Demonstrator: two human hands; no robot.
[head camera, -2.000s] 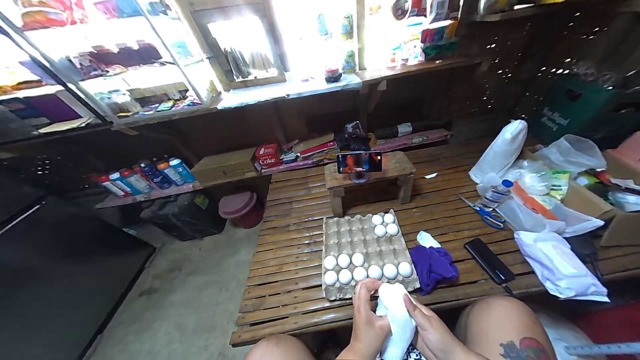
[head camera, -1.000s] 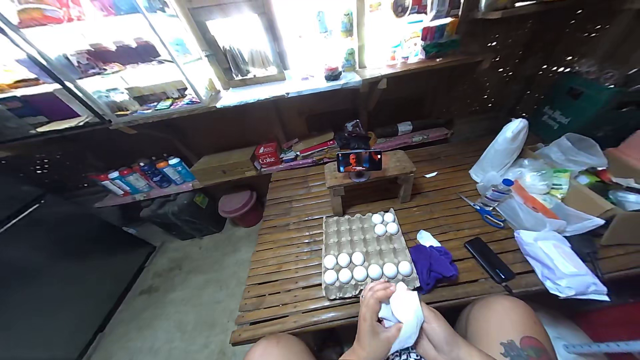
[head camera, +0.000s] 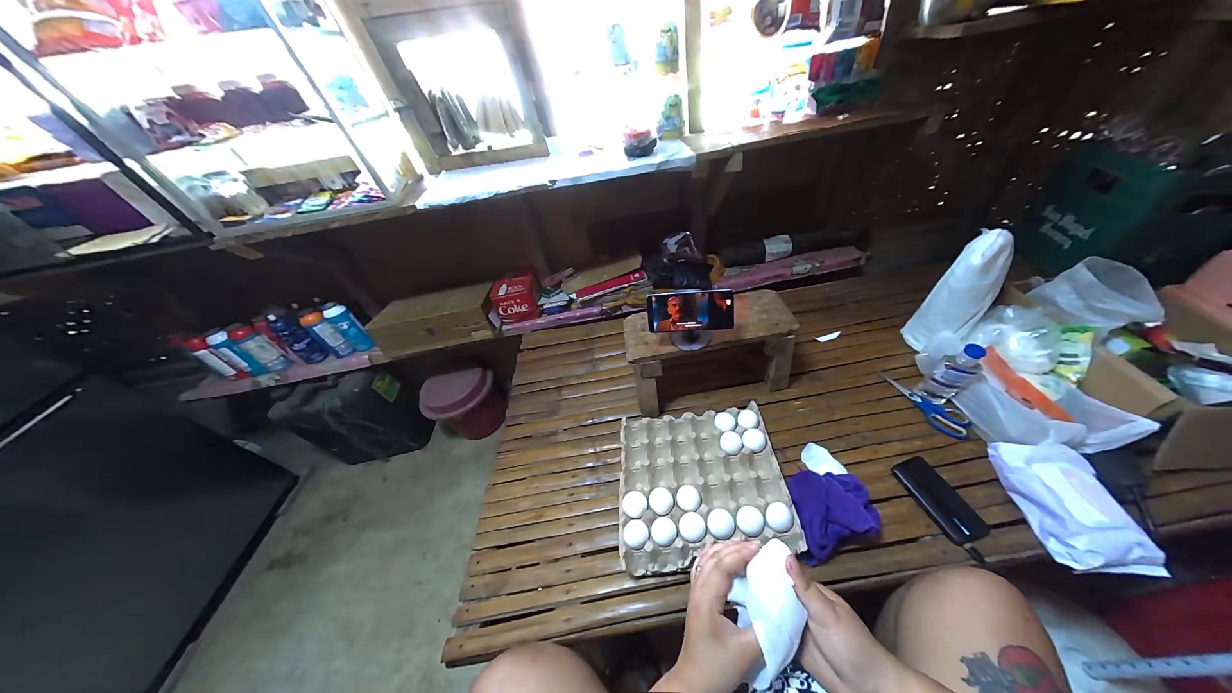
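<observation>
A white wipe or cloth (head camera: 776, 611) is bunched between my left hand (head camera: 717, 616) and my right hand (head camera: 835, 626), just off the near edge of the egg tray. Whether something lies inside the cloth is hidden. The grey pulp egg tray (head camera: 664, 472) rests on the bamboo-slat table (head camera: 549, 481). White eggs (head camera: 720, 523) fill its nearest row, more stand at the left of the row behind, and a group (head camera: 739, 431) sits in the far right corner. A purple cloth (head camera: 835, 510) and a small white wipe (head camera: 823, 460) lie right of the tray.
A phone (head camera: 689, 312) stands on a small wooden stool (head camera: 741, 318) beyond the tray. Rightward lie blue-handled scissors (head camera: 938, 414), a black power bank or phone (head camera: 940, 500), a white packet (head camera: 1073, 510), a capped bottle (head camera: 955, 371) and plastic bags (head camera: 962, 294) by a cardboard box (head camera: 1126, 380).
Both hands have shifted and turned the white cloth between them. The eggs in the tray look the same.
</observation>
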